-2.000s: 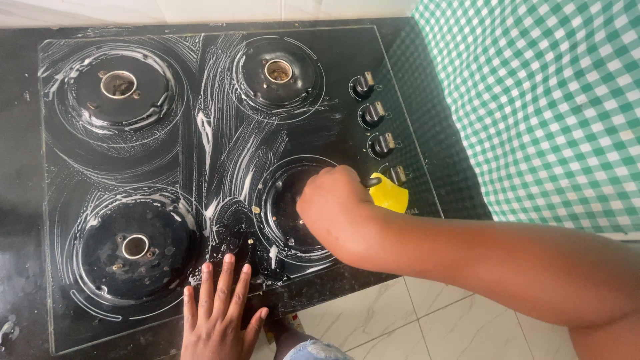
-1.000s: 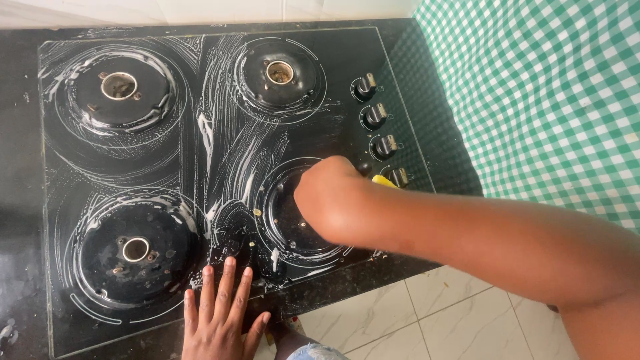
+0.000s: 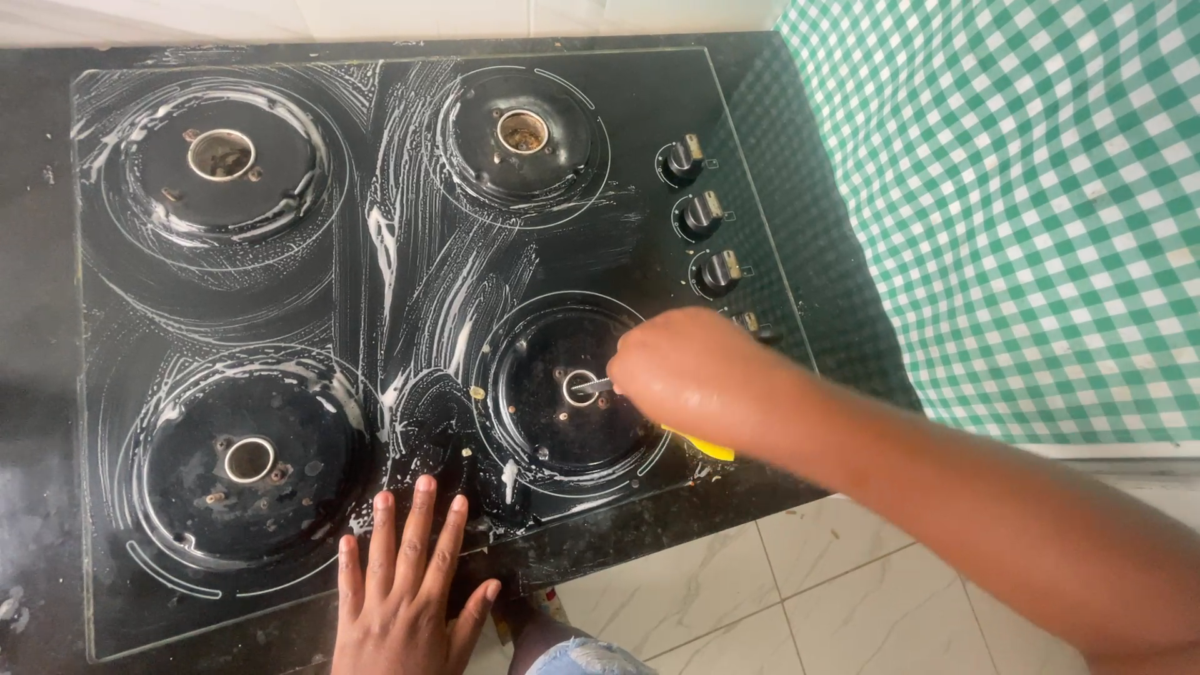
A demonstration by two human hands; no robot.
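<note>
My right hand (image 3: 694, 370) is closed around a tool whose grey serrated metal end (image 3: 592, 385) reaches into the ring of the front right burner (image 3: 553, 431). Something yellow (image 3: 703, 443) shows under that hand; whether it belongs to the tool cannot be told. My left hand (image 3: 408, 572) rests palm down, fingers spread, on the front edge of the black glass gas hob (image 3: 356, 309), holding nothing. White foam streaks cover much of the glass, around the rear left burner (image 3: 225, 169), the rear right burner (image 3: 516, 141) and the front left burner (image 3: 253, 469).
Control knobs (image 3: 701, 216) line the hob's right side, the nearest partly behind my right hand. A green and white checked cloth (image 3: 1012, 216) hangs or lies at the right. The dark countertop (image 3: 28, 281) surrounds the hob. Small crumbs lie near the front right burner. Tiled floor (image 3: 844, 600) shows below.
My right hand has turned over the front right burner, and the metal end now shows in its ring. The yellow thing has shifted from beside the nearest knob to below the hand. My left hand stays put.
</note>
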